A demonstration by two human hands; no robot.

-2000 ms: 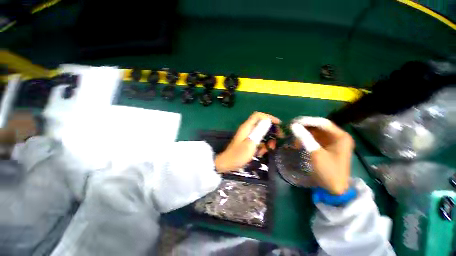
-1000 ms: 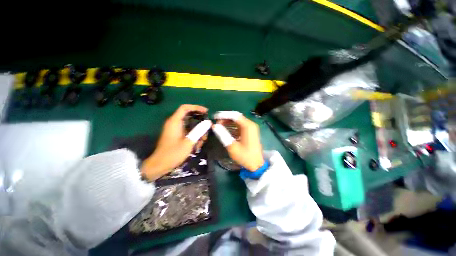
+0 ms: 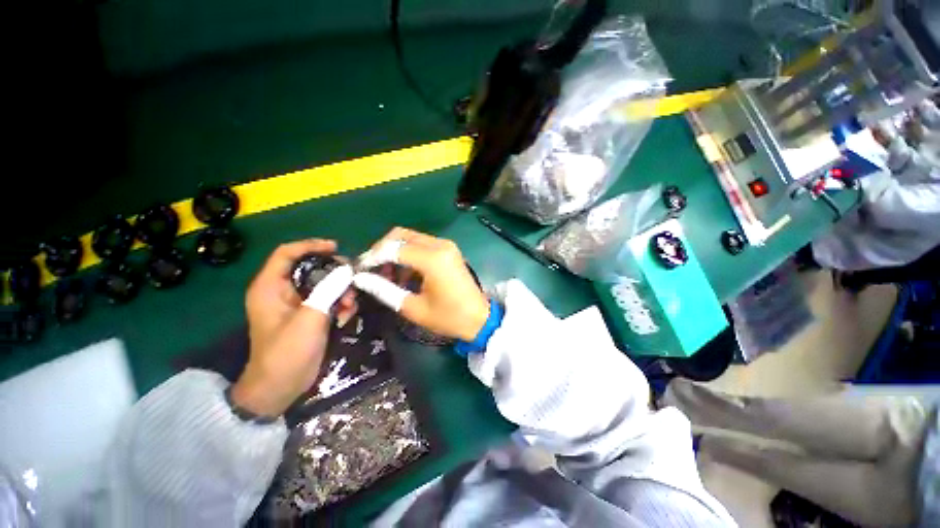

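My left hand (image 3: 294, 325) holds a round black unit (image 3: 312, 272) above the parts tray. My right hand (image 3: 428, 289), with a blue wrist band (image 3: 487, 328), has its white-covered thumb and fingertip pinched at the unit's right edge; whether a small part is between them cannot be told. White finger cots cover my thumbs. The black parts tray (image 3: 433, 446) below holds many loose silver metal pieces (image 3: 356, 443), with fewer in its far section. The round screw dish (image 3: 425, 334) is mostly hidden under my right hand.
Black units (image 3: 157, 225) stand in two rows along the yellow line (image 3: 340, 177). A black electric screwdriver (image 3: 510, 119) hangs before a clear parts bag (image 3: 577, 155). A teal box (image 3: 665, 299) carries a black unit. Foam (image 3: 67, 428) lies left. A grey control box (image 3: 768, 155) and a neighbour's sleeve (image 3: 876, 222) are right.
The view has swung to the right and tilted, bringing the control box and neighbour further in. Both hands stay together at the unit, whose round face now shows more clearly.
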